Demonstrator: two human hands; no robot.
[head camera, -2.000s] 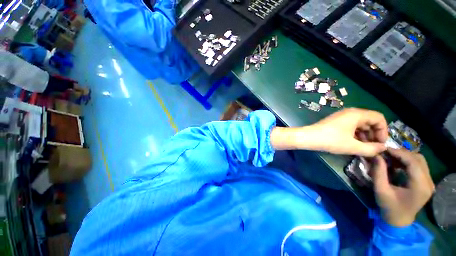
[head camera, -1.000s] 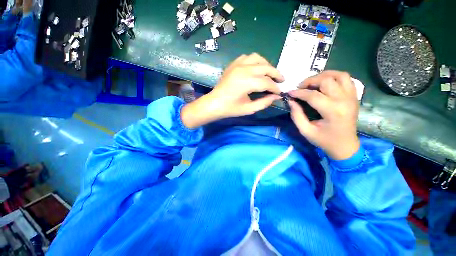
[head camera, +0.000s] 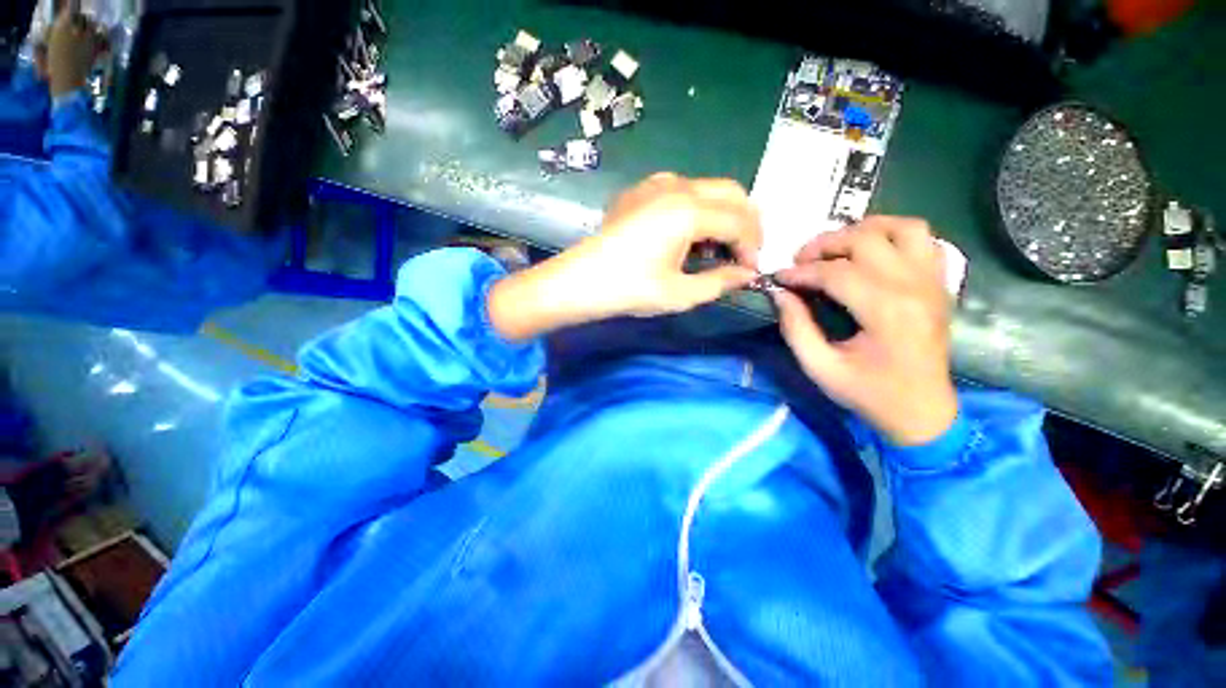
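My left hand (head camera: 659, 255) and my right hand (head camera: 874, 307) meet over the bench's front edge, fingertips pinching one tiny dark part (head camera: 766, 282) between them. The part is mostly hidden by the fingers. The phone mid-frame assembly (head camera: 804, 168) lies on the green mat just beyond my hands, its circuit board end away from me, its near end partly covered by my fingers. A loose pile of small modules (head camera: 571, 88) lies to its left. A white slip (head camera: 953, 266) shows beside my right hand.
The round screw dish (head camera: 1073, 192) lies at the right, with a few small parts (head camera: 1180, 242) beyond it. A black parts tray (head camera: 168, 128) and a heap of thin parts (head camera: 360, 83) are at the left. Binder clips (head camera: 1189, 492) grip the bench edge. Another person's hand (head camera: 70, 51) shows top left.
The view has swung from the left side to the mid-frame in front of me. Over the last second my hands have stayed together, pinching the tiny part, with small finger movements.
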